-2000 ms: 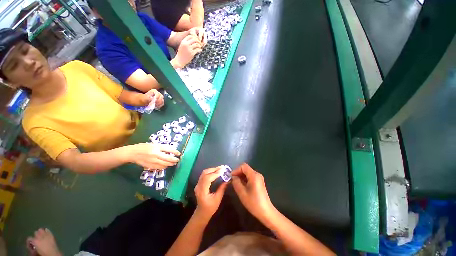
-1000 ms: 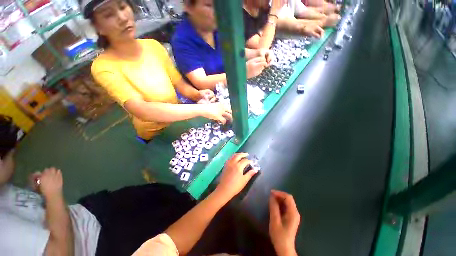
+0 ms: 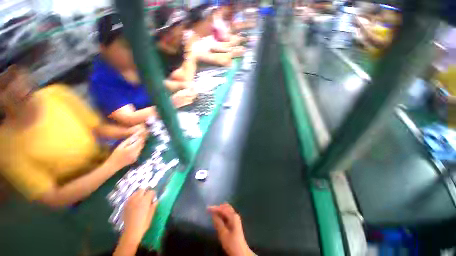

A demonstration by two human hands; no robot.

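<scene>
The view is blurred. My left hand (image 3: 140, 212) is at the near end of the pile of white housings (image 3: 145, 175) on the green side table, fingers down at the pieces; whether it grips one cannot be told. My right hand (image 3: 227, 222) is over the near end of the dark belt (image 3: 265, 175), fingers loosely curled, with no piece visible in it. A white unit with a dark centre (image 3: 201, 175) lies alone on the belt, ahead of and between my hands.
A green post (image 3: 157, 95) rises at the side table's edge. Another slanting green post (image 3: 362, 105) stands right of the belt's green rail (image 3: 300, 125). A person in yellow (image 3: 55, 135) and others sit along the left side. More people are far right.
My left hand has let go of the unit and moved left to the pile; the unit now lies on the belt. The view has turned towards the right.
</scene>
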